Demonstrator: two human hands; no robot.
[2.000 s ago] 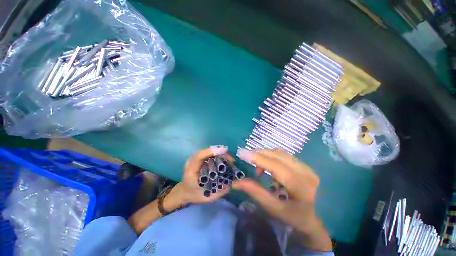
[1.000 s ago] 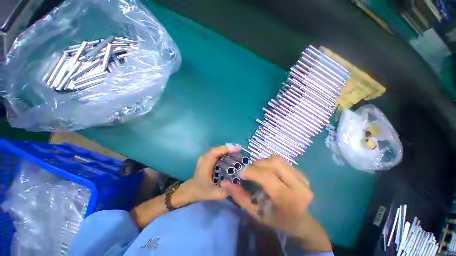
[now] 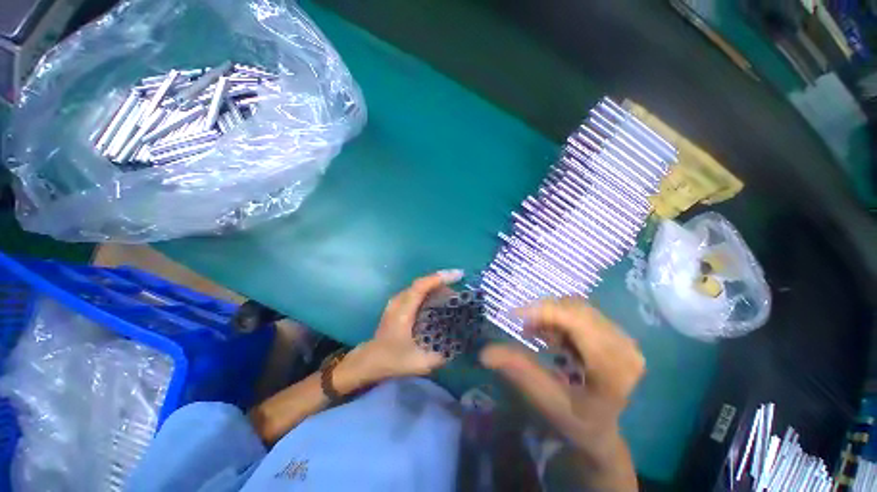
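Observation:
My left hand [image 3: 406, 332] is closed round a fistful of thin metal tubes [image 3: 447, 325], seen end-on as dark round holes. My right hand [image 3: 582, 370] is just right of it, blurred, with thumb and forefinger apart. A few tube ends [image 3: 569, 365] show inside its palm, held by the other fingers; how many is hidden. A long row of silvery tubes [image 3: 587, 207] lies side by side on the green surface beyond my hands. Its near end lies close behind the tubes in my left hand.
A large open clear bag [image 3: 298, 159] of loose tubes is at upper left, a blue crate [image 3: 178, 341] with clear plastic at lower left. A yellow sheet [image 3: 697, 173] and a small bag [image 3: 716, 279] with yellow pieces are right of the row. More tubes [image 3: 784, 461] lie at lower right.
My right hand met the bundle in my left hand a second ago and has now drawn away to the right. The bundle now shows more small tube ends. The view has shifted slightly.

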